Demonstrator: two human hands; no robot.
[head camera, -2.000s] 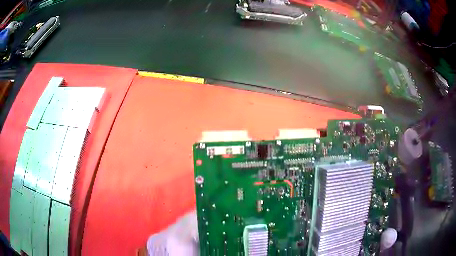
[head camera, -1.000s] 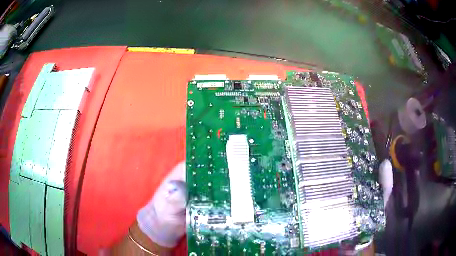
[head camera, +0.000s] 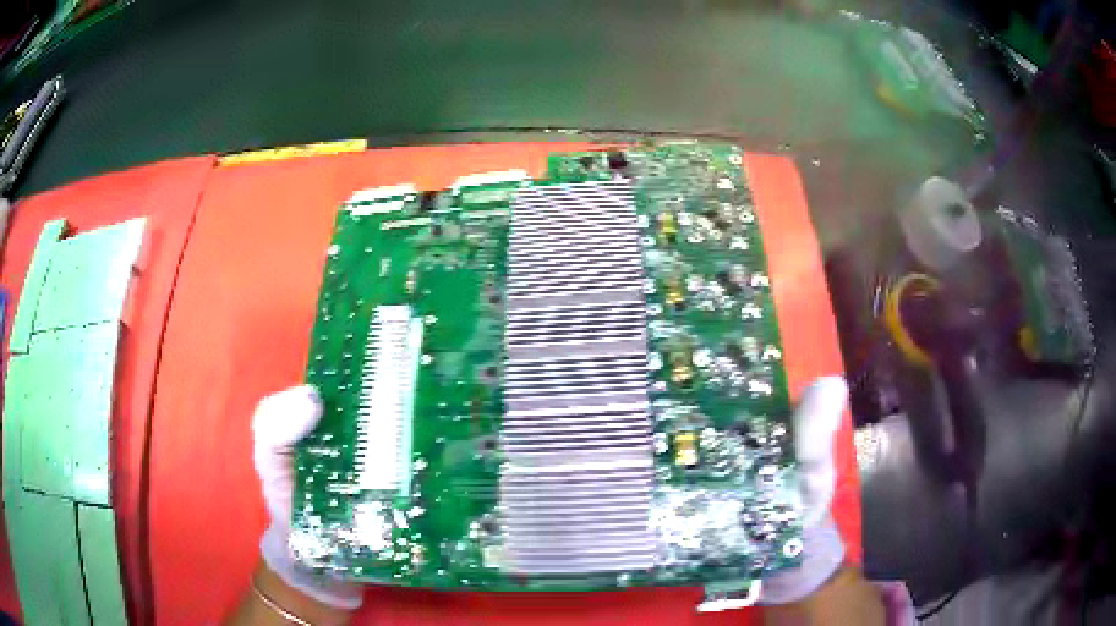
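Observation:
A green circuit board (head camera: 459, 281) lies flat in front of me over the orange-red mat (head camera: 233, 367), its component face up. A long ribbed silver heatsink (head camera: 578, 379) runs down its middle and a smaller white ribbed heatsink (head camera: 388, 397) sits on its left part. My left hand (head camera: 291, 489), in a white glove, grips the board's lower left edge. My right hand (head camera: 818, 501), also in a white glove, grips the lower right edge. The fingers under the board are hidden. I cannot tell whether the board touches the mat.
Pale green plates (head camera: 74, 379) lie edge to edge on the left mat. A dark corded tool with a yellow ring (head camera: 908, 320) and a round white container (head camera: 941, 220) are at the right, blurred. The dark green conveyor belt (head camera: 404, 73) runs behind, with boards at its right.
The board has shifted left in view and now shows down to its near edge. Both gloved hands now show at its sides; the right was mostly hidden. The view has shifted too.

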